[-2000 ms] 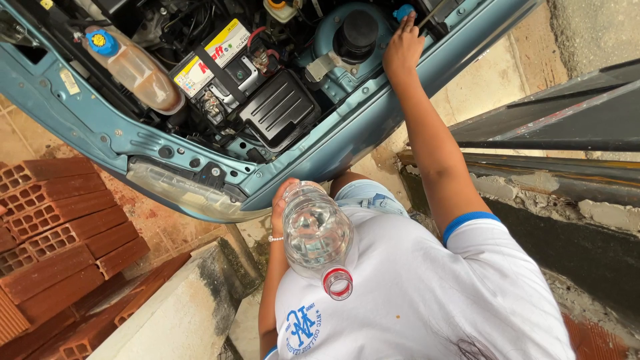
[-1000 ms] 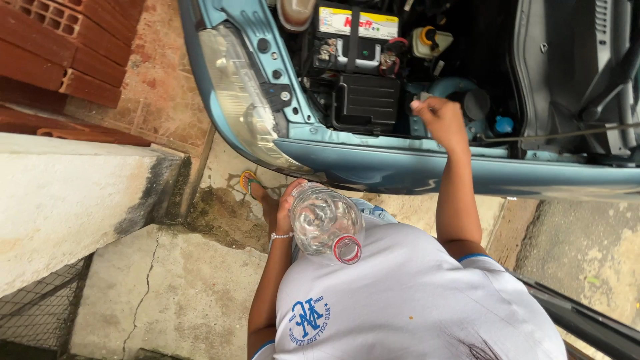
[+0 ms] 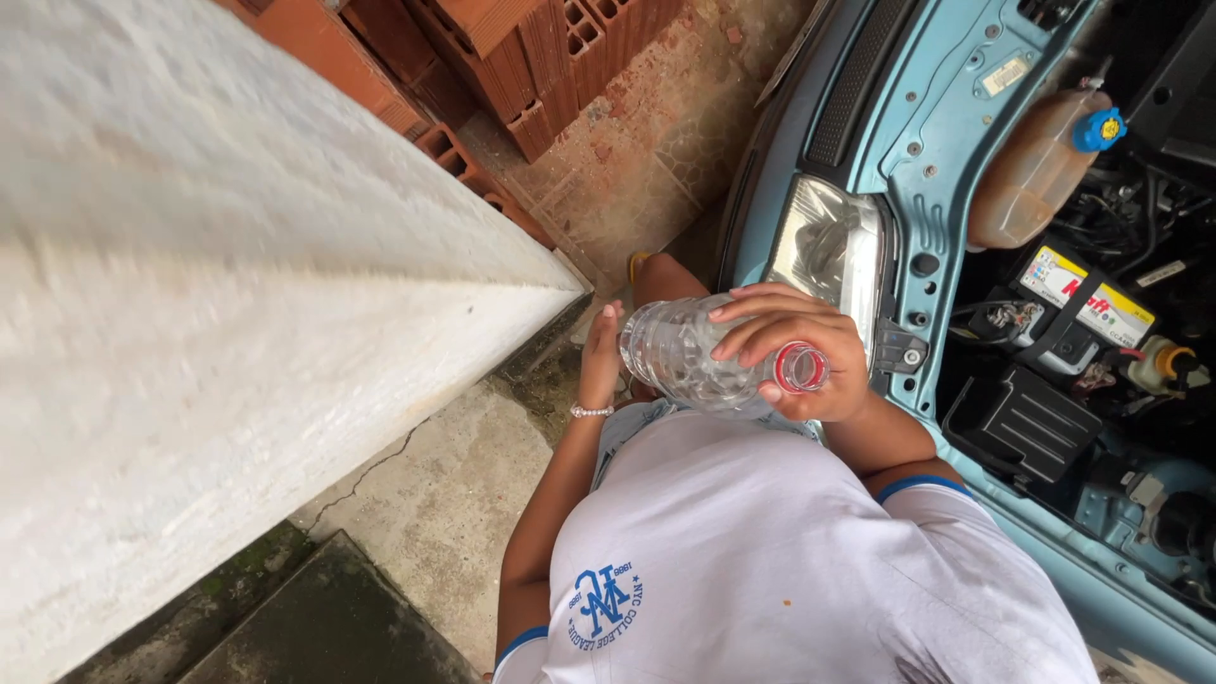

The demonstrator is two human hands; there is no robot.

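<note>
A clear plastic bottle (image 3: 679,356) with a red neck ring and an uncapped mouth is held in front of my body, its mouth toward the right. My right hand (image 3: 803,351) wraps around the bottle near its neck. My left hand (image 3: 602,356), with a bead bracelet at the wrist, is at the bottle's base, its palm side hidden. To the right lies the open engine bay of a blue car, with a coolant reservoir (image 3: 1034,171) under a blue cap (image 3: 1099,130), a car battery (image 3: 1083,304) and a black ribbed box cover (image 3: 1024,424).
A white wall (image 3: 285,313) fills the left side. Hollow clay bricks (image 3: 532,71) are stacked at the top. The car's headlight (image 3: 825,249) and front edge stand close on my right. Cracked concrete (image 3: 427,513) lies below, beside a dark slab (image 3: 332,617).
My right hand has come away from the engine bay and taken hold of the bottle near its neck. The view has turned toward the wall, and the car now shows on the right.
</note>
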